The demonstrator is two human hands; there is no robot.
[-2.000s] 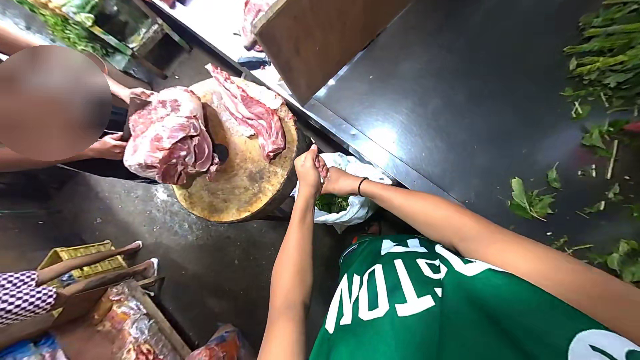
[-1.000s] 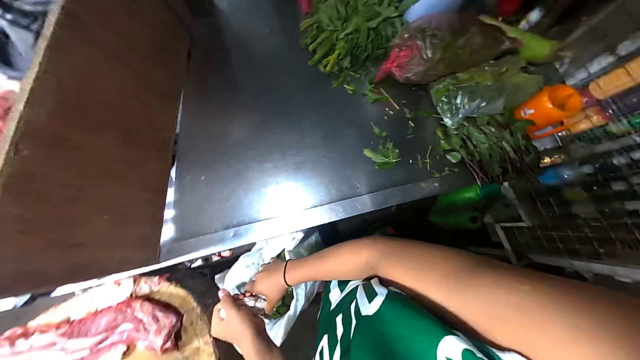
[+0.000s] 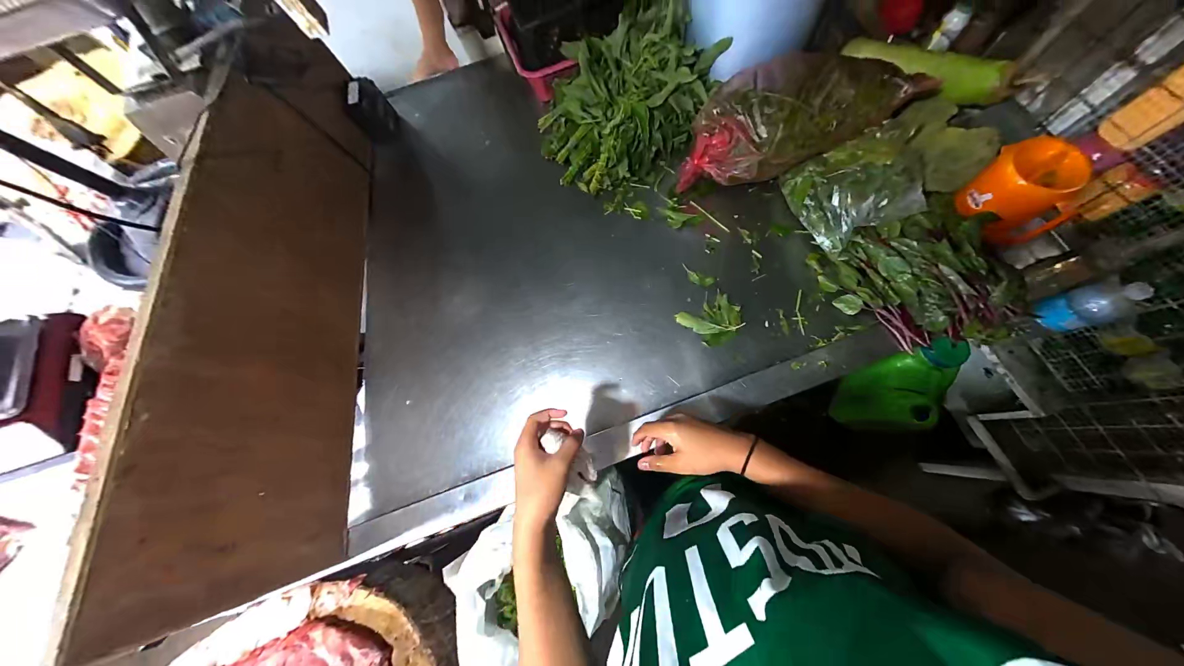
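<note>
My left hand [image 3: 546,453] is raised at the near edge of the steel table [image 3: 490,268], its fingers curled around a small piece of whitish, thin plastic. Just right of it, with a gap between them, is my right hand [image 3: 680,446], a dark band at its wrist; its fingers are bent and nothing shows in them. Below the table edge, beneath my left forearm, hangs a white plastic bag [image 3: 601,527] with green leaves inside. Whether the plastic at my fingers belongs to this bag is unclear.
Leafy greens [image 3: 624,106], a bagged bundle [image 3: 777,111], red-stemmed leaves [image 3: 925,277] and an orange pitcher [image 3: 1027,185] stand at the upper right. A brown wooden panel [image 3: 222,351] rises at left. Raw meat [image 3: 319,645] lies on a round block below. Another person's hand [image 3: 435,61] shows above.
My hands were close together at the white bag; now they are apart, beside the table's edge. The view has swung from the chopping block toward the steel table.
</note>
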